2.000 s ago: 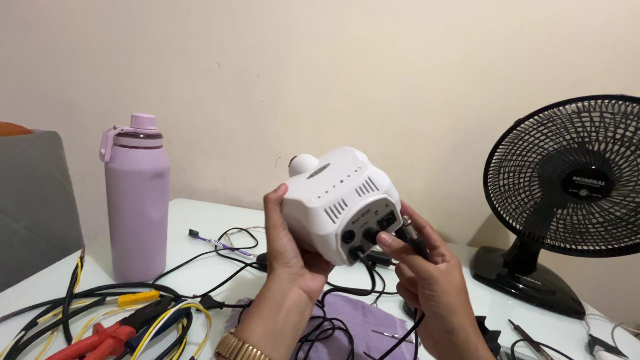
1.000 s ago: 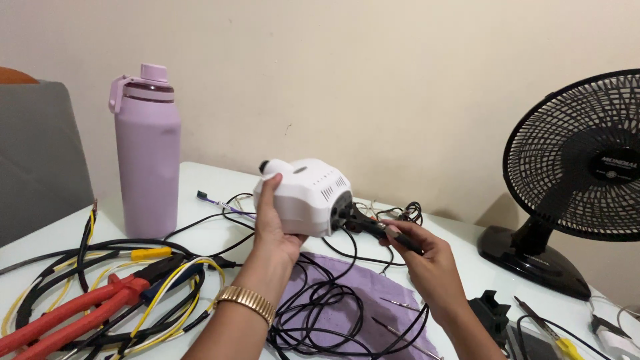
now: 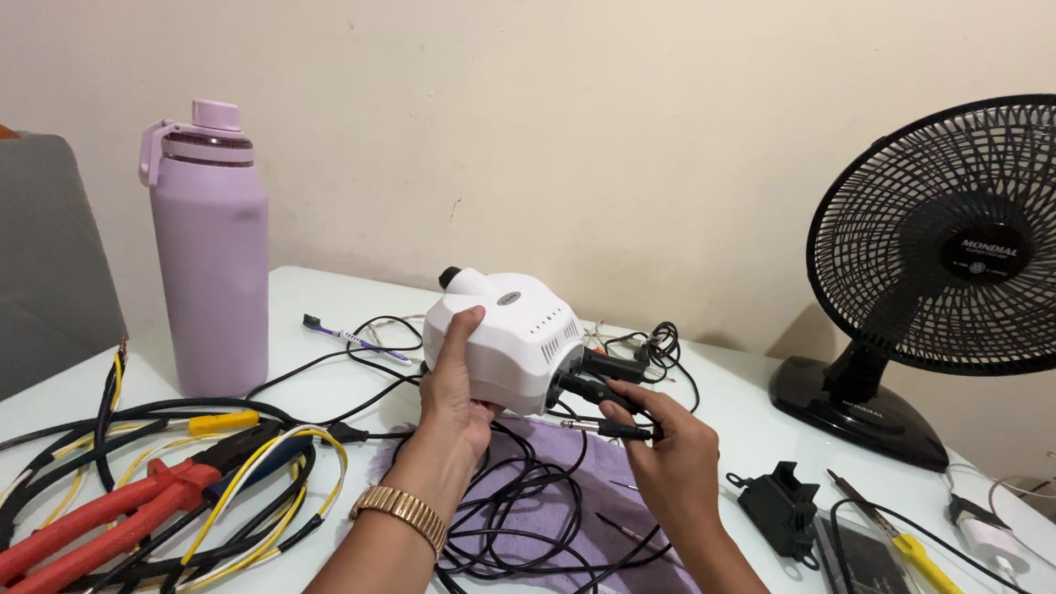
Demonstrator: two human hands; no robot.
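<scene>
A white plastic device housing (image 3: 511, 338) with vent slots and a black knob is held above the purple cloth by my left hand (image 3: 458, 388), thumb on its top face. At the device's right end, my right hand (image 3: 672, 445) grips a black cable connector (image 3: 598, 392) between thumb and fingers; whether it is fully seated in the panel, I cannot tell. A second black cable with a bare metal jack plug (image 3: 606, 427) lies across the same fingers, its tip pointing left below the device. Coiled black cable (image 3: 520, 528) rests on the purple cloth (image 3: 561, 445) underneath.
At the left are a lilac bottle (image 3: 213, 272), red-handled pliers (image 3: 124, 511) and coiled cables (image 3: 49, 429). Behind lies a toothbrush (image 3: 355, 338). A black fan (image 3: 858, 412), a black plastic bracket (image 3: 780, 507), a yellow-handled soldering iron (image 3: 916, 557) and a white charger (image 3: 990, 536) are at the right.
The device has been lowered and turned, so its socket panel faces right instead of toward me. A bare jack plug now shows among my right fingers.
</scene>
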